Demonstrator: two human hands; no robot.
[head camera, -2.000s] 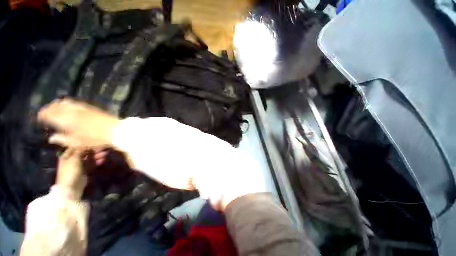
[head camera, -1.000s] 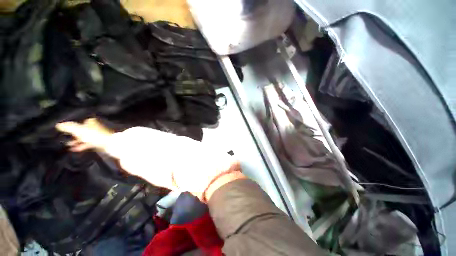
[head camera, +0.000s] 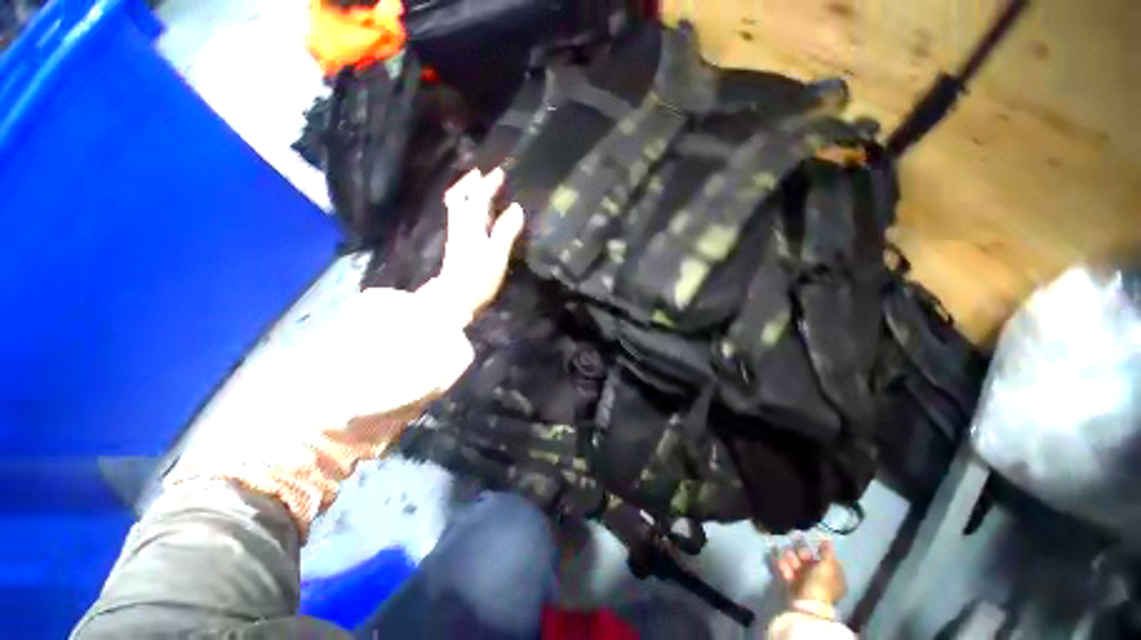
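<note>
A pile of black camouflage backpacks (head camera: 713, 238) with straps lies in front of me. My left hand (head camera: 482, 244) is at the pile's left side, fingers spread, touching or just over the dark bags; it holds nothing that I can see. My right hand (head camera: 811, 573) is small at the bottom, just below the pile's lower right edge, with fingers apart and nothing visible in it. No scissors show.
A large blue plastic tub (head camera: 150, 250) stands at the left. Orange fabric (head camera: 358, 33) lies at the top left. A wooden panel (head camera: 1039, 138) is behind the pile at right. A shiny clear plastic bag (head camera: 1064, 388) is at the right edge.
The view has swung left, bringing in the blue tub; the grey panel has left the picture. My left hand has come back into view on the pile. My right hand has drawn back from the bags.
</note>
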